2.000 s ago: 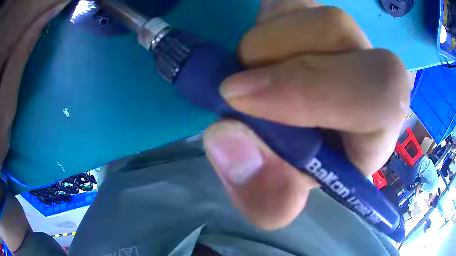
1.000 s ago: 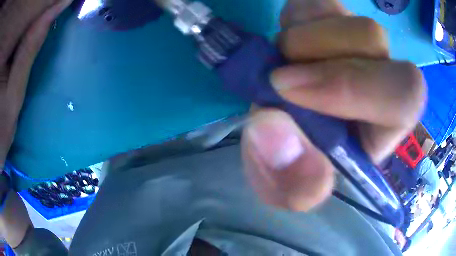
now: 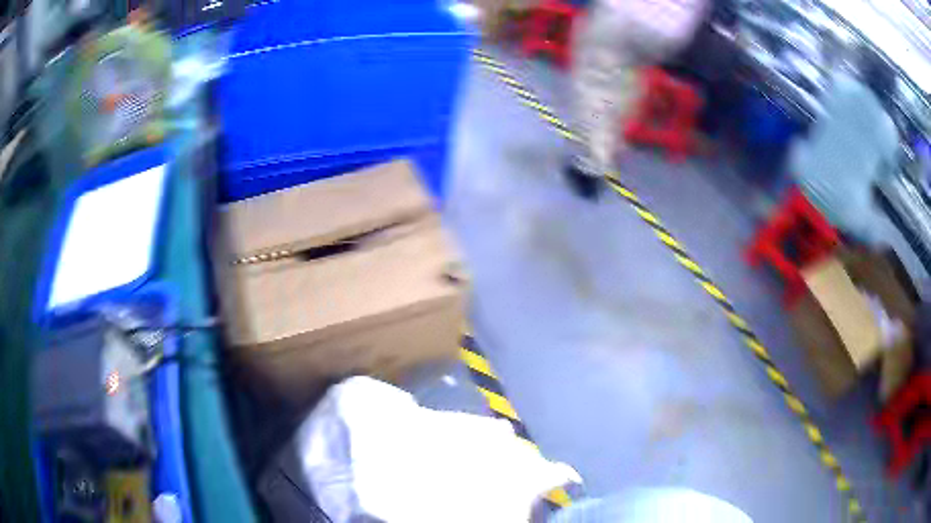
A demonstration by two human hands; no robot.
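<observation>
Neither of my hands shows in the head view, which is turned toward the bench end and the aisle and is blurred. Nearest on the bench at the left is the grey soldering station in a blue tray. A yellow piece lies beside the station at the bottom left. The soldering iron and the black disc are out of view.
A cardboard carton stands beside the bench, with a blue crate behind it and a white bag in front. Yellow-black tape crosses the floor. Red stools and people are at the right.
The view has swung away from the mat to the bench end and aisle. My right hand with the soldering iron, my left hand and the black disc have left the picture.
</observation>
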